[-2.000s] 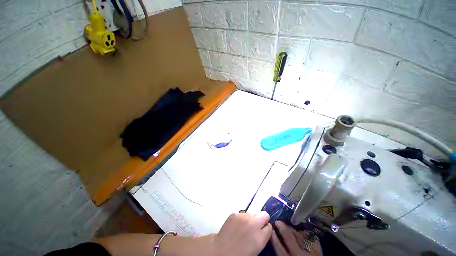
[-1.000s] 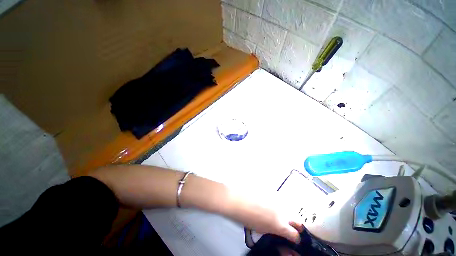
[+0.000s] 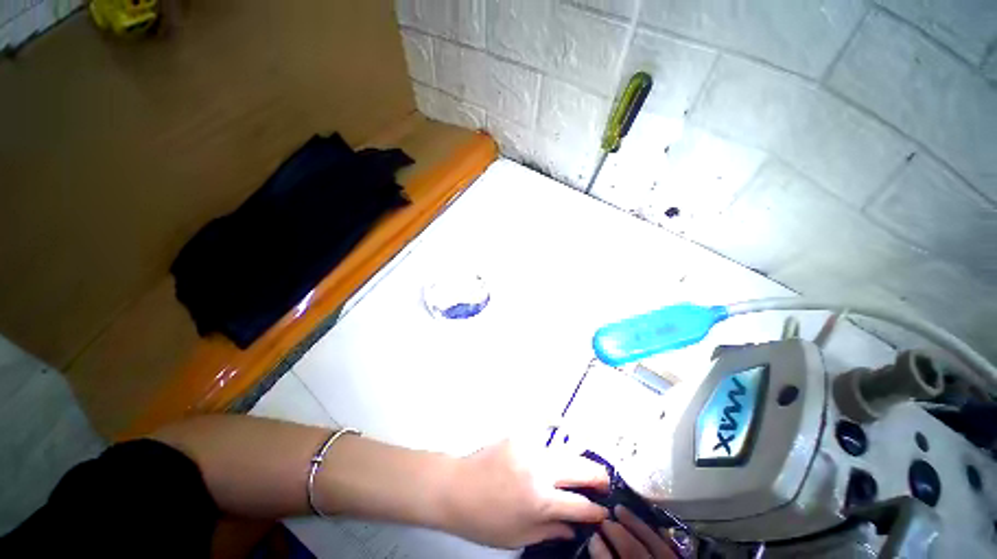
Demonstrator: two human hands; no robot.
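Dark cloth (image 3: 571, 543) is bunched at the lower edge, in front of the cream sewing machine head (image 3: 754, 437) marked "MAX". My left hand (image 3: 536, 497), bare and with a bangle on the wrist, pinches the cloth between thumb and fingers. My right hand (image 3: 634, 537) is partly cut off by the bottom edge; its fingertips are on the cloth beside the left fingers. The needle and presser foot are hidden by the machine head.
A black stack of cut pieces (image 3: 290, 235) lies on the orange-edged ledge (image 3: 361, 257). On the white table (image 3: 383, 382) are a small round dish (image 3: 456, 297) and a blue lamp (image 3: 656, 333). A screwdriver (image 3: 625, 115) stands against the wall.
The view has shifted, bringing the machine head further into it. My left hand has moved from the bunched cloth's upper side to a pinch on it, and my right fingers show again.
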